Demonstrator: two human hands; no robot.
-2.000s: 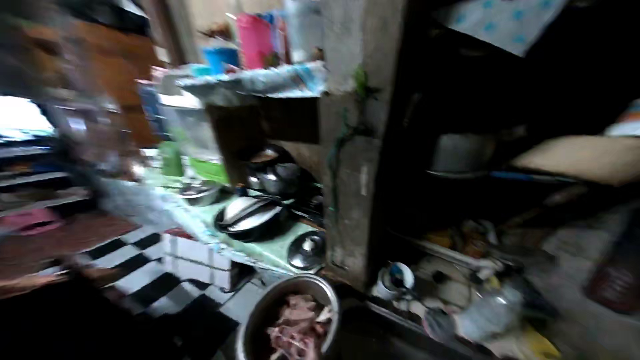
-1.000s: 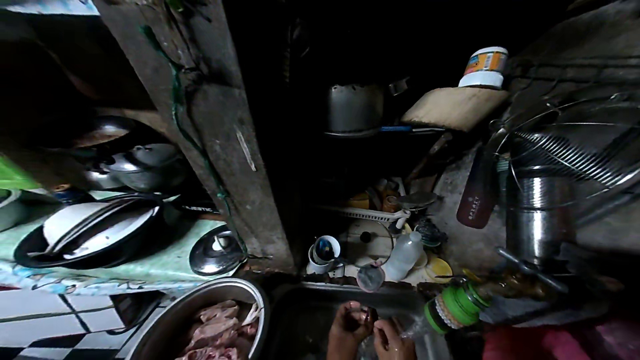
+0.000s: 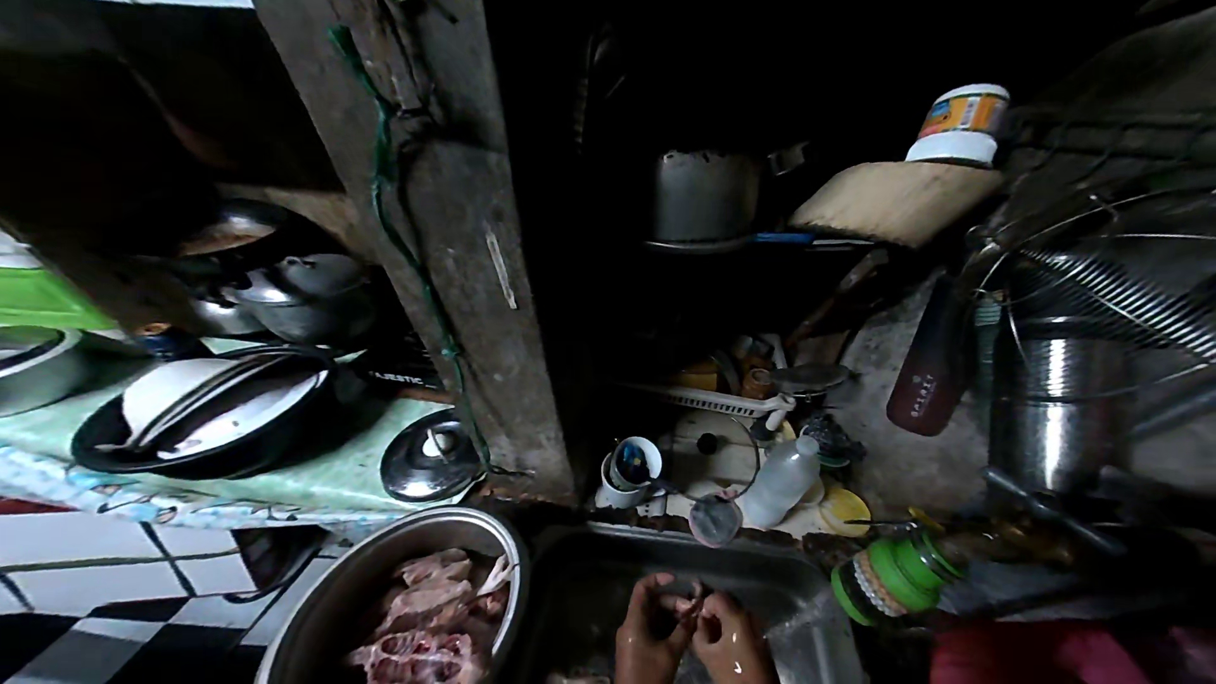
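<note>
Both of my hands are together over a metal sink basin [image 3: 807, 608] at the bottom of the view. My left hand [image 3: 654, 622] and my right hand [image 3: 727, 636] pinch a small dark piece [image 3: 695, 597] between their fingertips; what it is cannot be told. Just left of the basin stands a large round metal pot [image 3: 318, 608] holding raw meat pieces [image 3: 427, 608], some with bone showing. To the right of the basin is a green faucet fitting [image 3: 898, 578].
A cloudy plastic bottle [image 3: 781, 483] and white cups [image 3: 632, 465] stand behind the basin. A concrete post [image 3: 475, 247] rises behind the pot. Left are a pot lid [image 3: 429, 456] and a black basin [image 3: 104, 442] on a covered counter. A metal rack [image 3: 1121, 294] hangs at right.
The view has swung right and down onto the basin since the oldest frame. My hands, not visible there, are over the basin one second ago and remain close together now.
</note>
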